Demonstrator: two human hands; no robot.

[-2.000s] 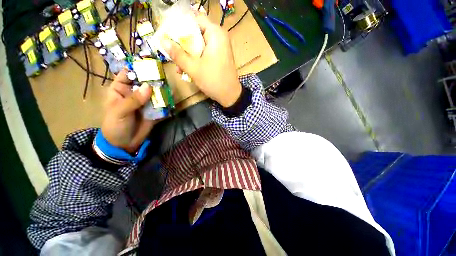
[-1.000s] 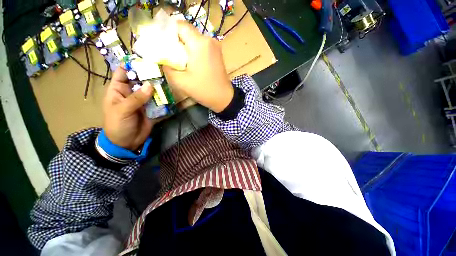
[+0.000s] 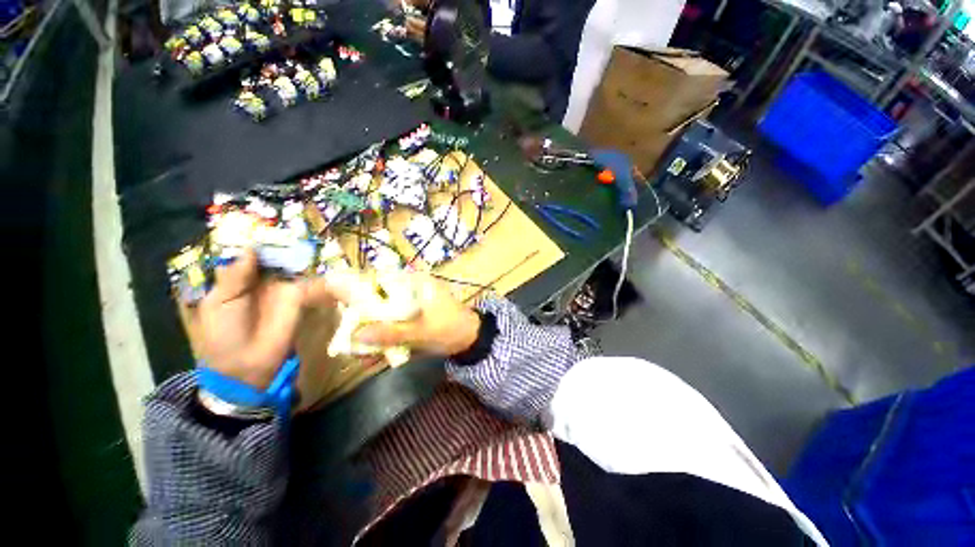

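Observation:
My left hand (image 3: 251, 321), with a blue strap at its wrist, is blurred at the left part of the cardboard sheet (image 3: 513, 254). Its fingers are at a blurred power supply board (image 3: 287, 254) with a grey-blue side, and seem to hold it beside the left row of boards. My right hand (image 3: 428, 318) is closed around a bright, overexposed white wipe (image 3: 374, 310), just right of my left hand. Wired circuit boards (image 3: 406, 182) with black leads lie on the cardboard beyond my hands.
Blue-handled pliers (image 3: 567, 221) lie right of the cardboard. A glue gun (image 3: 618, 182) with a pale cable is at the bench's right edge, near a black device with a coil (image 3: 700, 171). More boards (image 3: 287, 83) stand farther back. A person in dark clothing (image 3: 535, 53) is across the bench.
The view has tilted up and shows more of the bench. My left hand has moved with the board toward the left row. My right hand has drawn the wipe back off the board.

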